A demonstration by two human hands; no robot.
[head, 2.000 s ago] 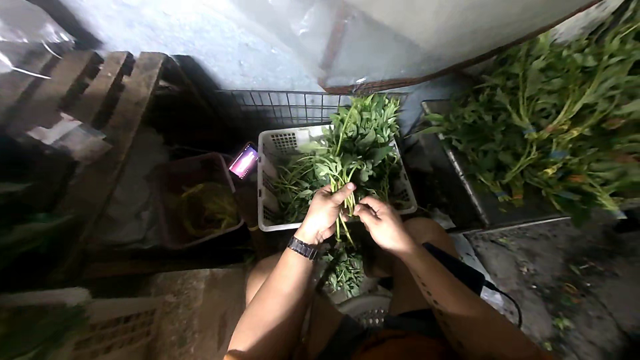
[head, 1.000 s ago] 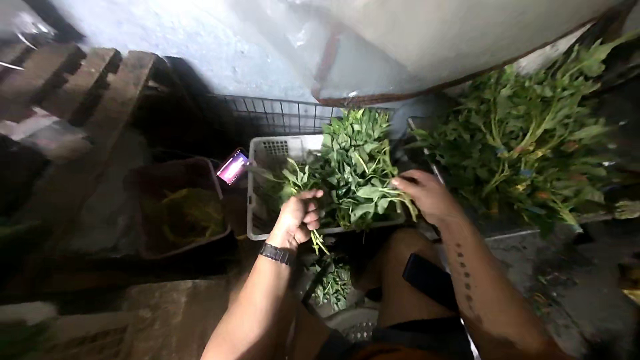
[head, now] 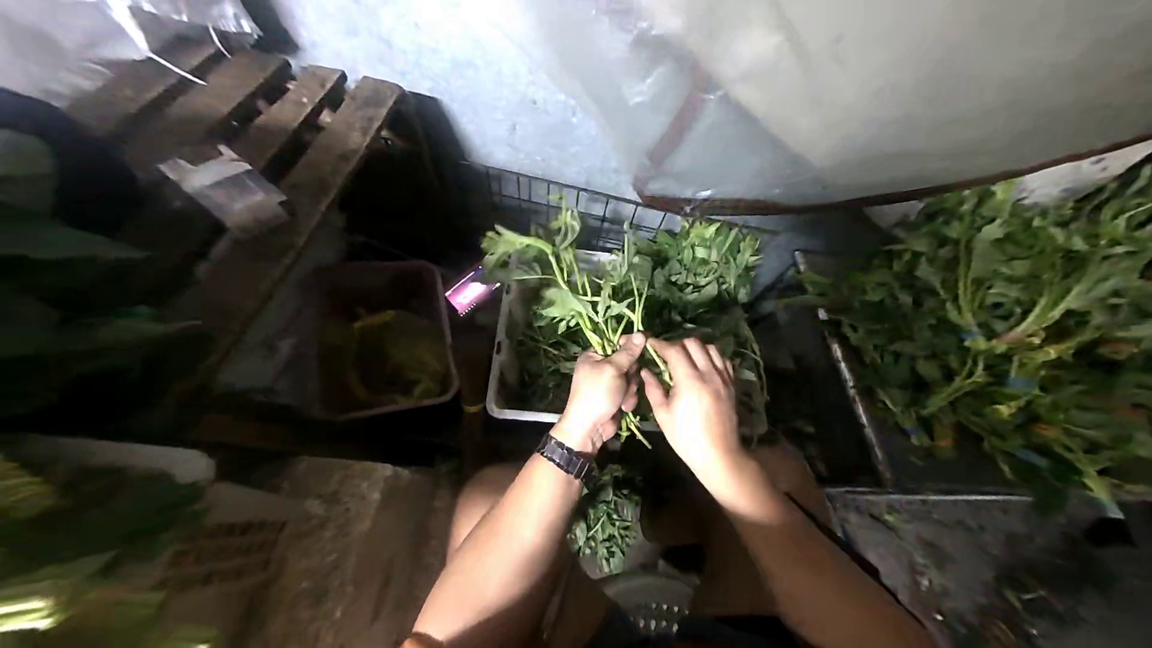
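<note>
My left hand [head: 601, 391], with a dark watch on its wrist, grips a small bunch of leafy green stems [head: 589, 310], leaves up and cut ends pointing down. Close beside it, my right hand [head: 697, 396] has its thumb and index finger around a green stem at the bunch's right side. Both hands are over a white plastic basket [head: 493, 382] holding more greens. A denser pile of leaves [head: 702, 261] rises at the basket's back right. Below my hands, between my legs, lie further greens [head: 610, 526].
A reddish tub [head: 454, 360] with yellowish greens stands left of the basket, a lit phone-like screen [head: 472, 291] between them. A wooden pallet [head: 315, 153] is at the upper left. Large bunches of greens [head: 1017, 333] lie on a dark tray at right. A wire rack [head: 594, 211] stands behind.
One second ago my right hand was at the leaf pile on the basket's right; it has moved left to the bunch in my left hand. That bunch now stands higher above the basket.
</note>
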